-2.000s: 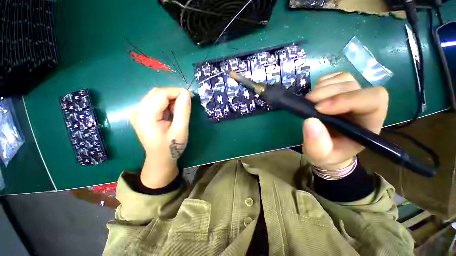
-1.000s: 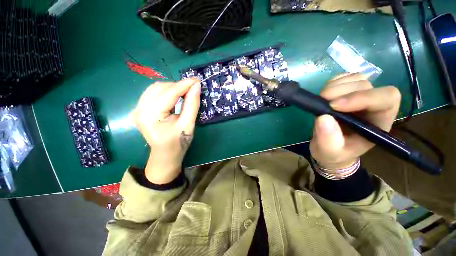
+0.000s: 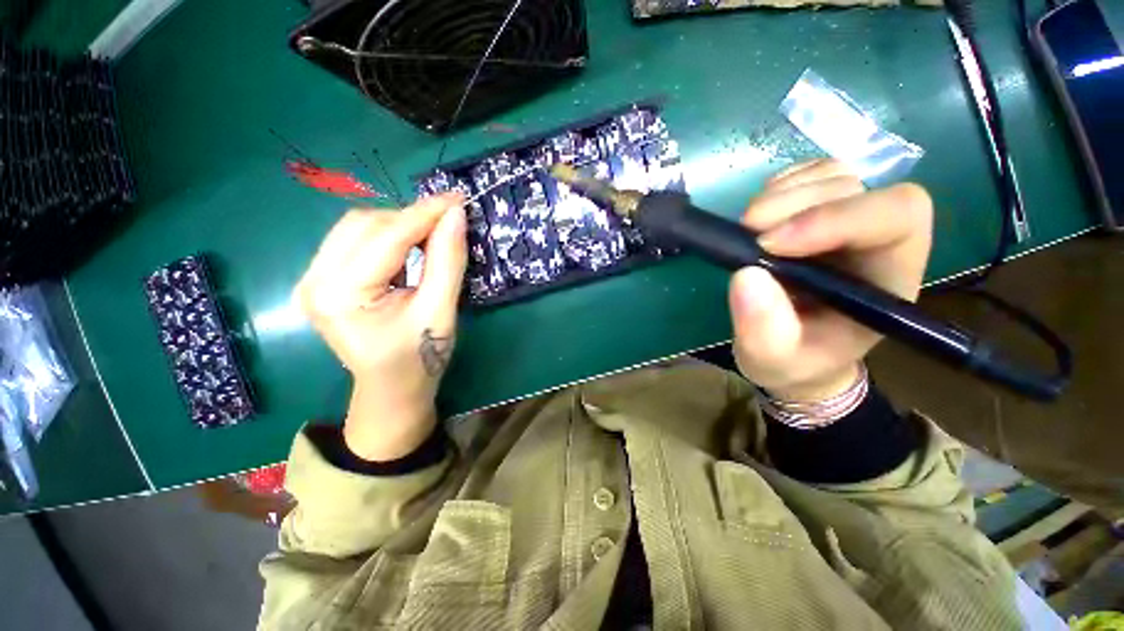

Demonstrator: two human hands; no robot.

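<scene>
A black PCB panel (image 3: 518,228) with white and silver marks lies on the green mat in front of me. My right hand (image 3: 826,271) holds a black soldering iron (image 3: 851,302), its brassy tip over the upper middle of the panel. Whether the tip touches the panel I cannot tell. My left hand (image 3: 388,302), at the panel's left edge, pinches thin silvery solder wire (image 3: 503,185) between thumb and forefinger. The wire runs right towards the iron's tip. A strand also hangs over the fan.
Black fan (image 3: 456,56) behind the panel. Red lead wires (image 3: 330,180) beyond my left hand. Small PCB stack (image 3: 200,343) at left, large stack (image 3: 62,166) at far left. Clear plastic bag (image 3: 851,130) and slim silver tool (image 3: 986,123) at right, dark smartphone (image 3: 1091,99) farther right.
The view has shifted, so the panel and fan appear farther left. The iron's tip and the solder wire stay over the panel's upper part, with both hands still gripping.
</scene>
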